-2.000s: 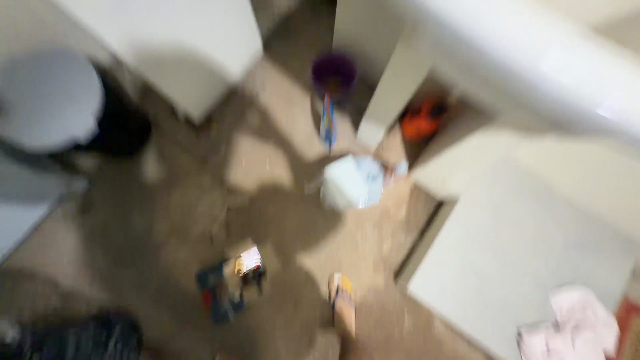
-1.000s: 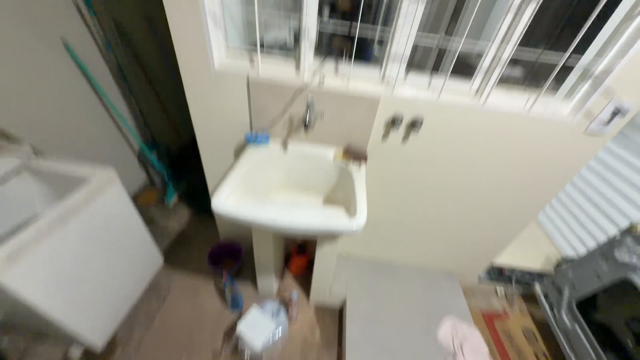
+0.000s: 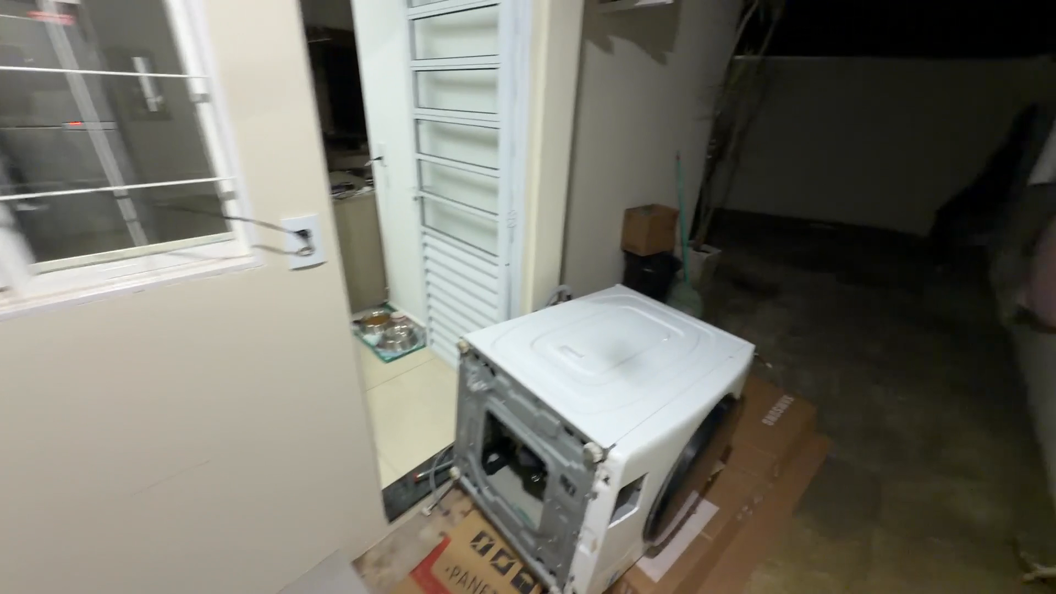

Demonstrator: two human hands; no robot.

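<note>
Neither my left hand nor my right hand shows in the head view. A white front-loading washing machine lies on its side on flattened cardboard. Its grey metal base faces me, with a square opening that shows dark parts inside. The round dark door is on its right side. A grey hose lies on the floor by the base's left edge.
A wall with a barred window and a corded outlet stands at left. Beyond are an open white louvred door, metal bowls on a mat, a cardboard box and a green-handled broom.
The view has swung far, from the floor and a white sink to the doorway and the washing machine. No hand is seen in any of the frames.
</note>
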